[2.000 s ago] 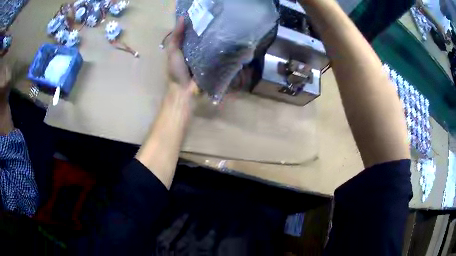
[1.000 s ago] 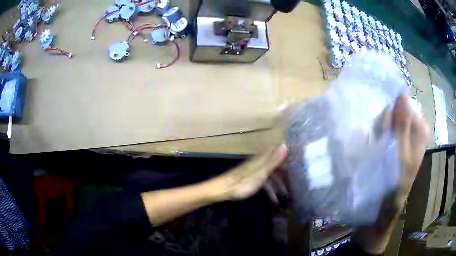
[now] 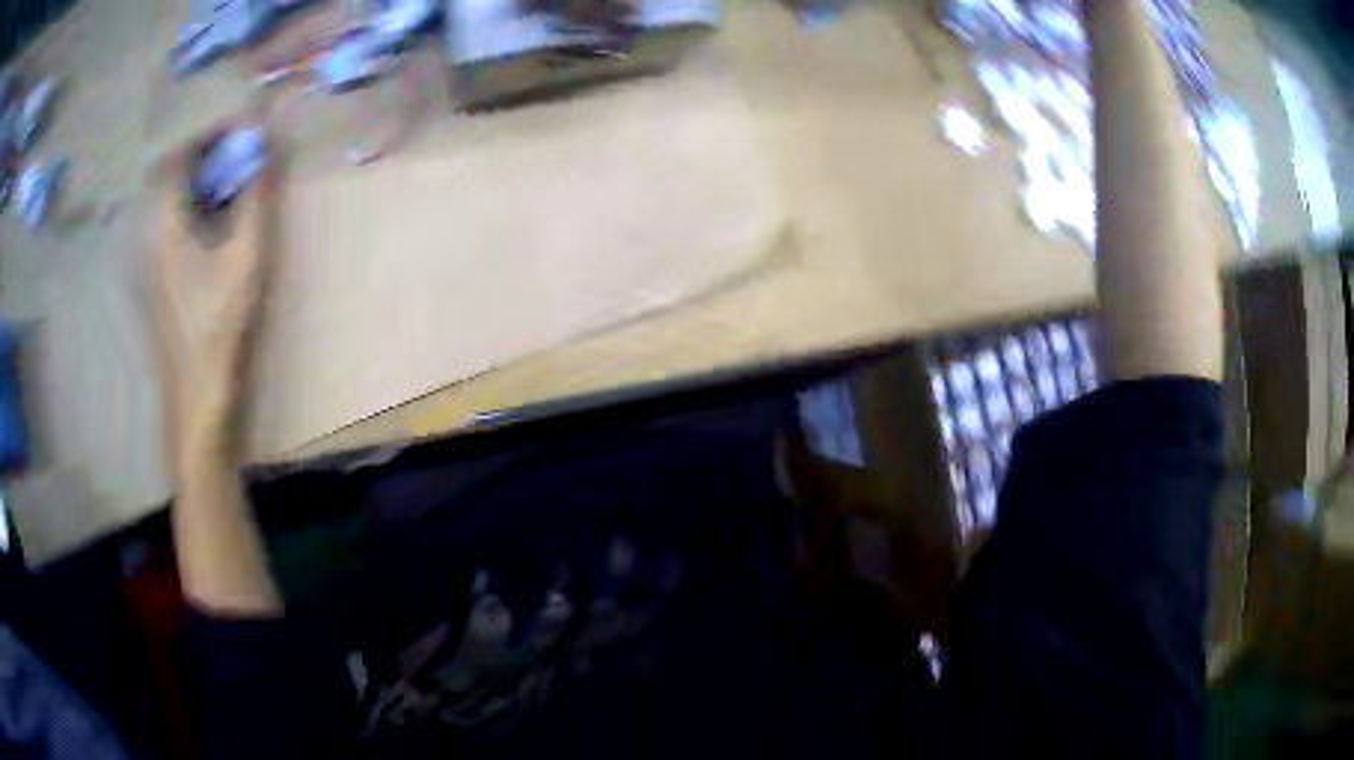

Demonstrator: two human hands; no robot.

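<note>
The whole view is blurred. My left hand [image 3: 216,253] is over the left part of the cardboard mat [image 3: 520,223], its fingers around a motor [image 3: 227,166]. My right forearm reaches up at the right, and my right hand is cut off by the top edge. Other motors [image 3: 349,63] with thin leads lie at the top left, beyond my left hand. Loose white star wheels [image 3: 1039,134] lie on the bench at the right, beside my right forearm.
The metal box [image 3: 572,52] stands at the top centre, cut off by the edge. Rows of white stars [image 3: 1025,386] show in a box below the bench at right. A blue container [image 3: 12,394] is at the far left edge.
The bag of screws has left my hands and is out of view. My left hand has moved left to a motor. My right arm now reaches up and away. The view has shifted.
</note>
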